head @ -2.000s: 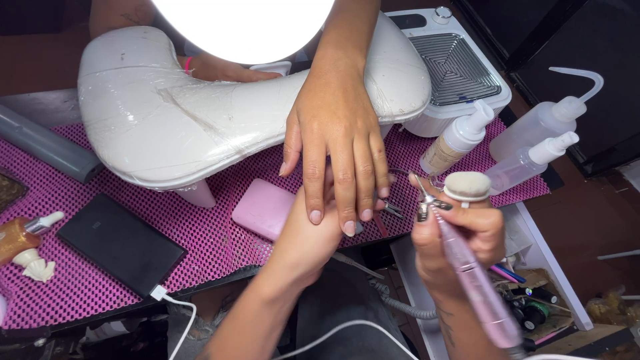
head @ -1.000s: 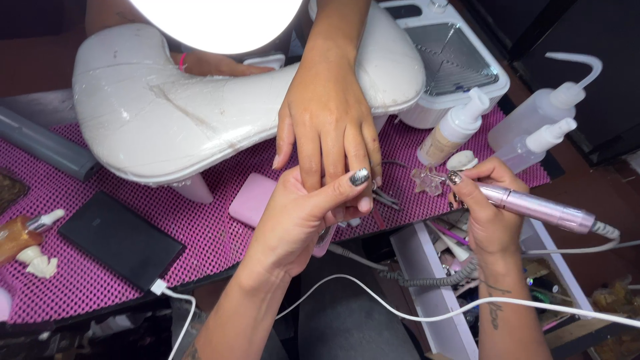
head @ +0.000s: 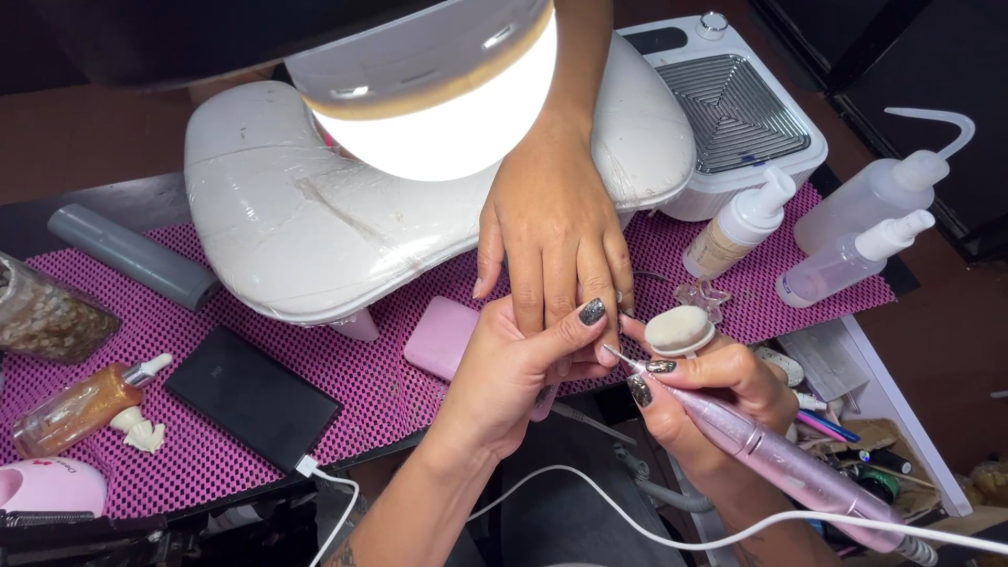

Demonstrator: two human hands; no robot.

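Observation:
Another person's hand [head: 551, 228] reaches down from the top, palm down, over the front edge of a plastic-wrapped white armrest [head: 260, 205]. My left hand [head: 512, 358], with dark glittery nails, holds that hand's fingers from below, its thumb on top. In my right hand [head: 693, 386] is a pink electric nail drill [head: 780, 465], gripped like a pen. The drill's thin metal bit [head: 618, 354] is at a fingertip of the held hand; whether it touches cannot be told. A round cream-coloured pad on a white holder [head: 679, 329] shows just above my right fingers.
A lit lamp [head: 449, 118] overhangs the armrest. At right stand a dust collector [head: 732, 110], a pump bottle [head: 740, 224], a spray bottle [head: 850, 260] and a bent-spout bottle [head: 874, 197]. An open drawer [head: 906, 409] holds supplies. A power bank [head: 252, 398] and white cable [head: 598, 492] lie nearer.
My right hand has brought the drill from beside the star-shaped thing back left to the other person's fingertips. My left hand still holds those fingers. More of the lamp is in view.

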